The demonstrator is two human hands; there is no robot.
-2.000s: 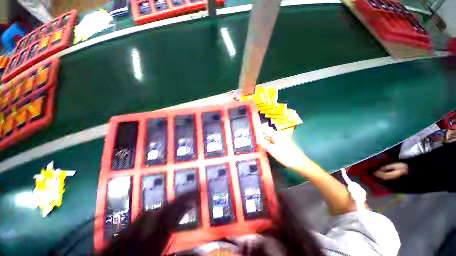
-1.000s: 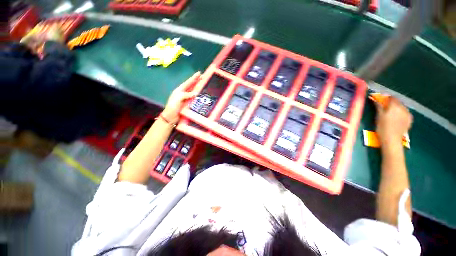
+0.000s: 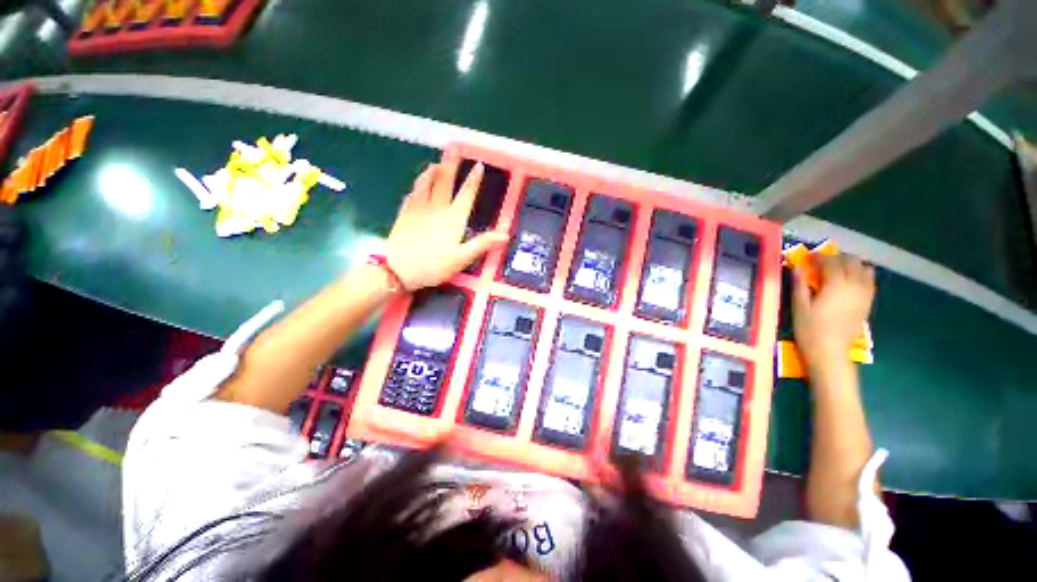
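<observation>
A red-pink tray (image 3: 546, 441) lies on the green bench in front of me, with black phones in two rows. Several phones (image 3: 574, 381) show pale labels. The near left phone (image 3: 423, 352) shows a keypad and screen. My left hand (image 3: 438, 233) lies with fingers spread over the tray's upper left slot and partly hides the phone there. My right hand (image 3: 834, 301) is right of the tray, over orange-yellow batteries (image 3: 793, 359) on the bench. Its fingers are bent down around the batteries; whether it grips one is hidden.
A yellow-white tab pile (image 3: 262, 190) lies left of the tray. Orange batteries (image 3: 48, 159) are fanned at the far left. Another red tray (image 3: 165, 36) stands across the rail. A grey post (image 3: 898, 114) rises behind the tray's right corner. Stacked trays show low at left.
The tray has turned straighter and sits against the rail. My left hand has moved from its left edge onto the upper left slot. My right hand stays at the batteries.
</observation>
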